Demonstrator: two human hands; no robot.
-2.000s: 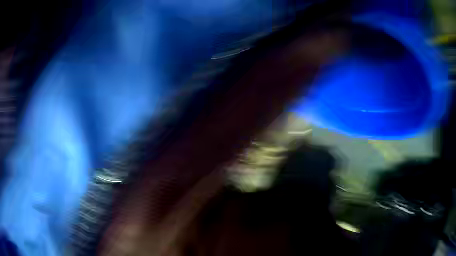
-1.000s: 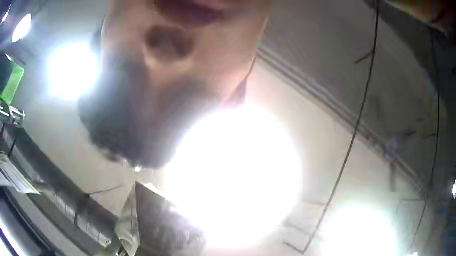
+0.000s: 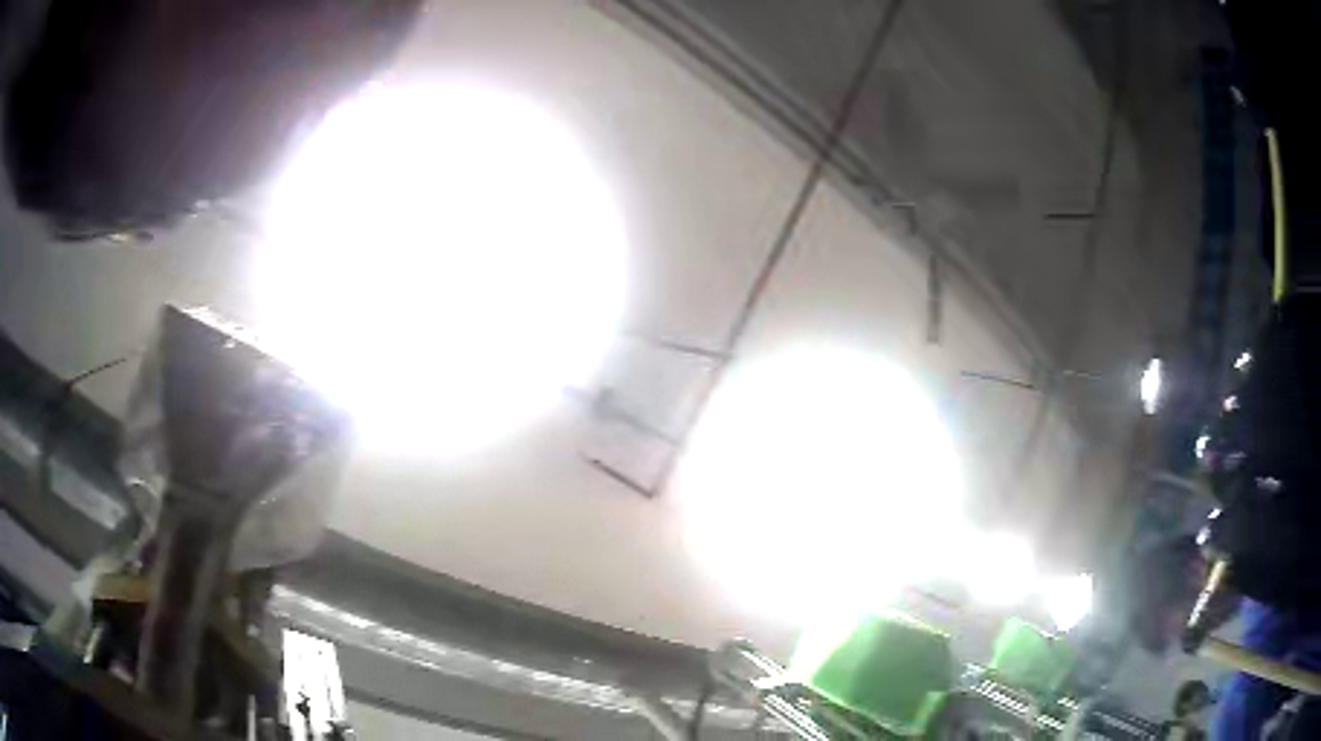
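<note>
Neither of my hands is in view. The camera points up at the ceiling. Nearest is a dark, blurred part of a person's head (image 3: 189, 102), cut off by the upper left edge. A dark bundle (image 3: 1275, 434) with small bright glints runs down the right edge, perhaps hanging cables; I cannot tell for sure. No mat or loading bar shows.
A grey machine part in clear wrap (image 3: 239, 434) stands at lower left. A thick silvery duct (image 3: 493, 651) crosses the bottom. Green hopper-like parts (image 3: 881, 669) stand at bottom right. Glaring lamps (image 3: 442, 268) wash out the ceiling. Something blue (image 3: 1257, 702) shows at lower right.
The view has swung. The person's head has shifted to the upper left and mostly out of frame. The lamps have moved left and up. Green parts and the dark bundle now show at right.
</note>
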